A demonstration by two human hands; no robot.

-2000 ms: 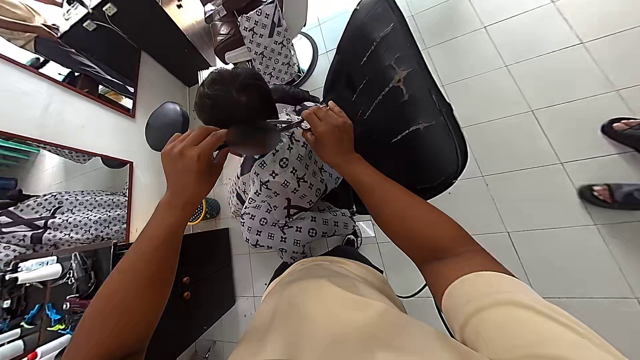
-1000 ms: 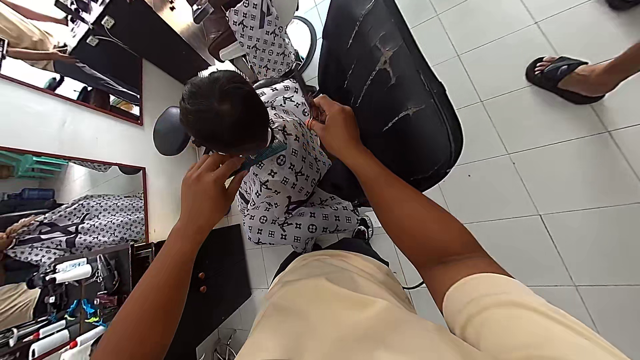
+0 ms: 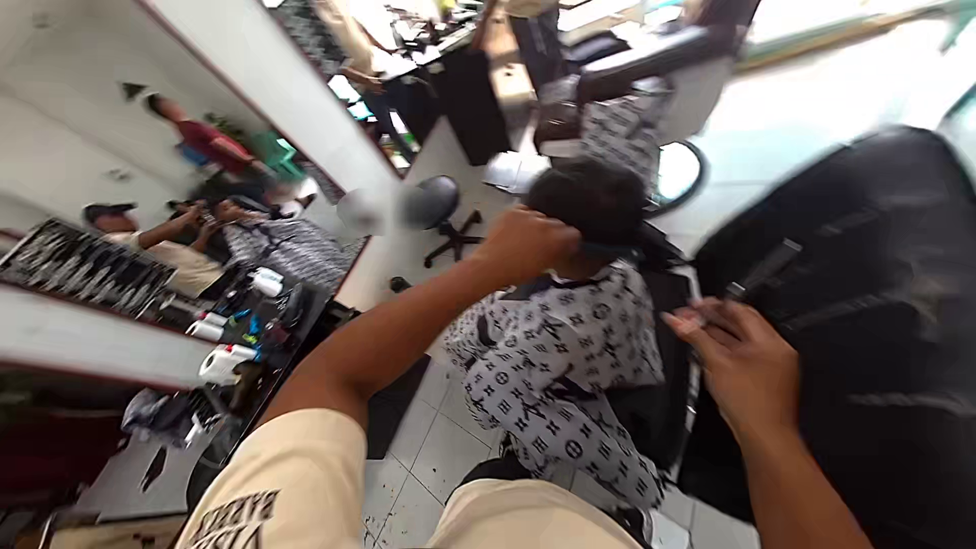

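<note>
A person with short dark hair [image 3: 591, 200] sits in front of me, draped in a white barber's cape with dark print [image 3: 564, 343]. My left hand [image 3: 530, 242] is closed at the side of that head, around a dark, thin thing, probably a comb, mostly hidden by fingers and blur. To the right of the cape, over the black chair, my right hand [image 3: 724, 328] holds a slim metal tool [image 3: 770, 268], perhaps thinning scissors; blur hides its exact kind. Its blade points up and right, apart from the head.
A black padded barber chair [image 3: 862, 320] fills the right side. On the left, a mirror [image 3: 229, 198] hangs above a counter bearing white bottles [image 3: 223, 364] and tools. A round black stool [image 3: 435, 202] stands beyond my left hand. Another patterned cape [image 3: 621, 126] lies farther back.
My right hand has moved away from the seated person, to the right, with the metal tool. My left hand stays by the head. The view has swung up and toward the mirrors.
</note>
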